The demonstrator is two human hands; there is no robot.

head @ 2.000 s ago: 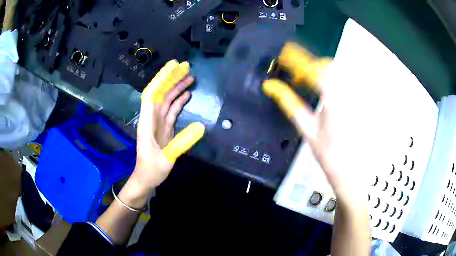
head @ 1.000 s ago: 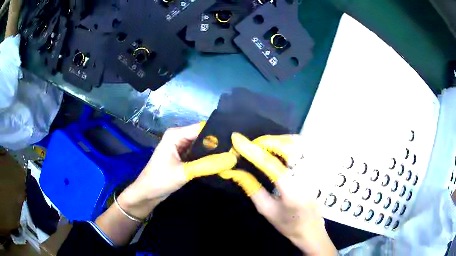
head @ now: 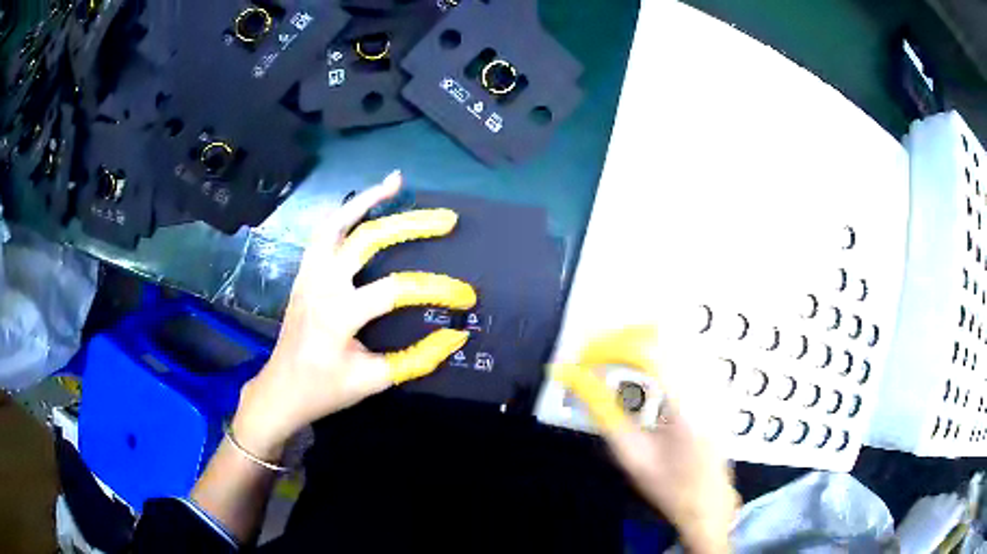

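Black insert cards lie at the bench's front edge, with two rows of white icons showing. My left hand, in yellow finger cots, is over them with its fingers apart and the tips at the icons; no grip on a card shows. My right hand is blurred over the near left corner of the white parts tray. A dark ring part shows between its fingers, at tray level. Whether the fingers grip anything is hidden by blur.
Cards with gold rings lie overlapping ahead and to the left. A thick stack of white trays stands at the right. A blue stool is below the bench, and clear plastic lies by the tray's near edge.
My hands have parted from the card they were working on together. My right hand has moved to the tray corner; my left hand is spread over the cards. The view has shifted right.
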